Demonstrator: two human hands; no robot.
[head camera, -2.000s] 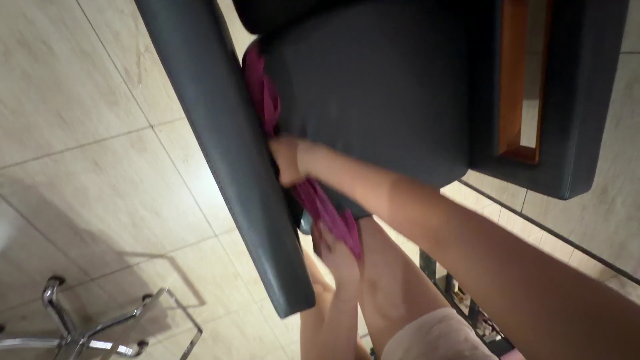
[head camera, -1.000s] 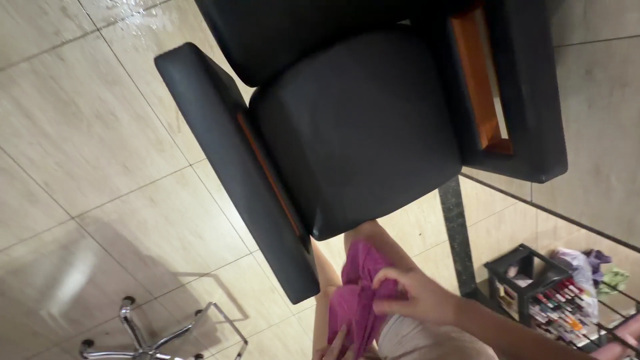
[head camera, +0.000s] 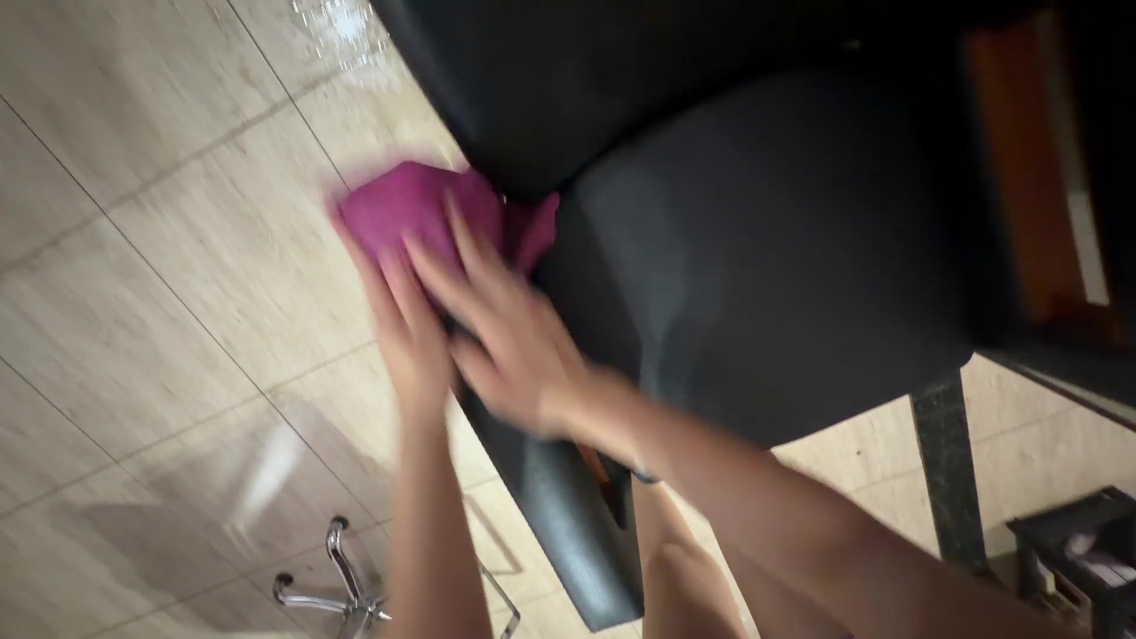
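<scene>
A magenta cloth (head camera: 408, 209) is spread over the back end of the left armrest of a black padded armchair (head camera: 781, 240). My left hand (head camera: 404, 328) lies along the cloth's outer left side, fingers pressed against it. Beside it, my right hand (head camera: 506, 342) rests on the cloth with its fingers spread, blurred by motion. A loose fold of the cloth reaches toward the seat's corner. The front part of the left armrest (head camera: 577, 532) shows below my hands. Cloth and hands hide the armrest's back end.
A chrome star-shaped base with casters (head camera: 346, 595) stands on the tiled floor at the lower left. A black rack (head camera: 1083, 541) with items is at the lower right. The chair's right armrest has a wooden panel (head camera: 1029, 177). My legs are close to the chair's front.
One second ago both hands held the cloth bunched over my lap. They have moved up to the back end of the left armrest, and the cloth is now spread there.
</scene>
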